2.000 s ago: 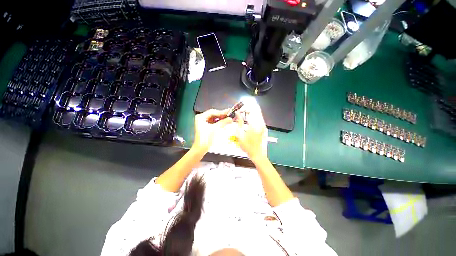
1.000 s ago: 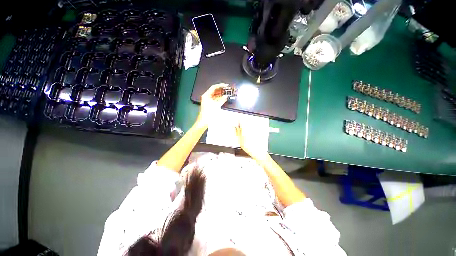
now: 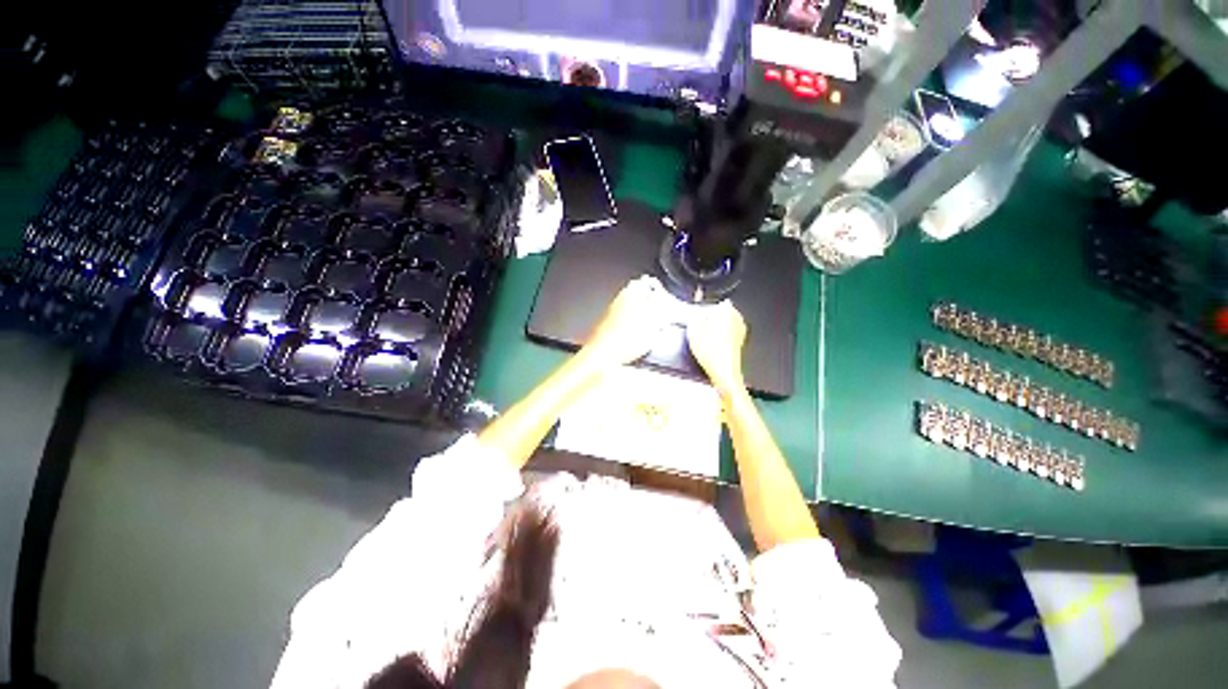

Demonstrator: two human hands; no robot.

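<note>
My left hand and my right hand are close together under the ring of the black digital microscope, over its black base plate. The light washes out the fingers, and no module shows between them, so what they hold cannot be told. The monitor behind shows an enlarged pale image with a dark round spot. A white paper sheet with a small yellow mark lies at the bench edge before the base.
Glossy black blister trays stand at left, with gold modules in one column. A smartphone and a white crumpled wipe lie left of the base. Clear tubs stand behind right. Three module rows lie on the green mat at right.
Both hands have moved forward and together under the lens; a second ago the left held a module beside the light spot and the right rested on the paper. The view has tilted up, showing the monitor.
</note>
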